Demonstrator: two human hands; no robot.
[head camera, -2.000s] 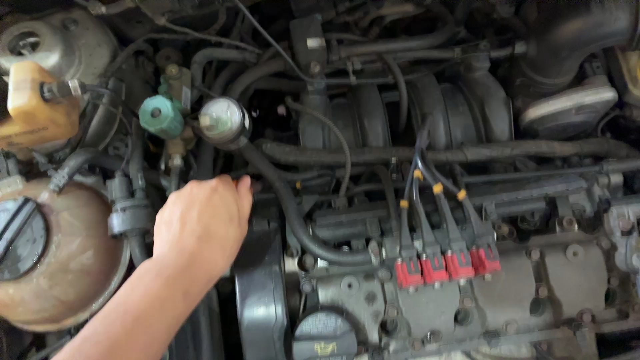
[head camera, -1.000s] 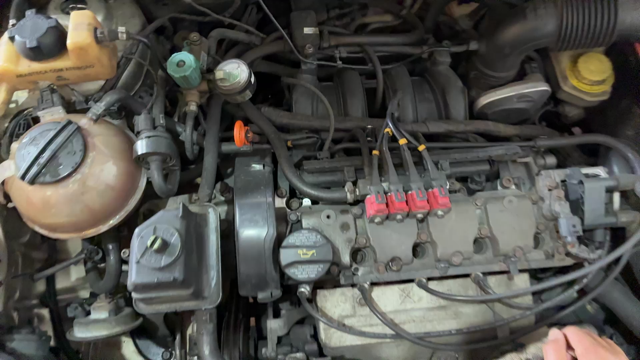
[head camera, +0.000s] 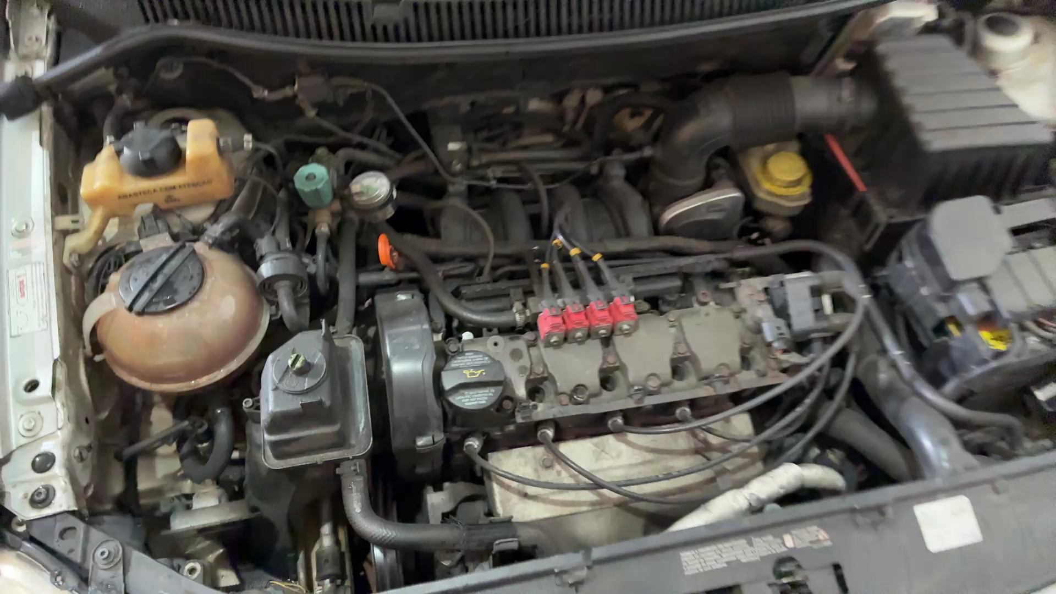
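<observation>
Neither of my hands shows in the head view now. A car engine fills the middle, with its grey valve cover (head camera: 635, 359) and black oil filler cap (head camera: 473, 381). Four-way red connectors, or several small red injector plugs (head camera: 587, 320), stand in a row behind the cover. The orange dipstick handle (head camera: 386, 251) sits left of them. Behind it are a round pressure gauge (head camera: 373, 194) and a green knob (head camera: 313, 184). Black spark plug leads (head camera: 742, 421) run along the front of the engine and curve up at the right.
At the left are the coolant expansion tank (head camera: 186, 346), a yellowed reservoir (head camera: 161, 186) and a black canister (head camera: 313, 412). The air filter box (head camera: 949, 107) and yellow-capped brake fluid reservoir (head camera: 780, 181) stand at the back right. The front crossmember (head camera: 874, 520) spans the near edge.
A hand was near the gauge and dipstick area two seconds ago, and a hand was at the lower right edge one second ago. No hand shows now. The view has widened.
</observation>
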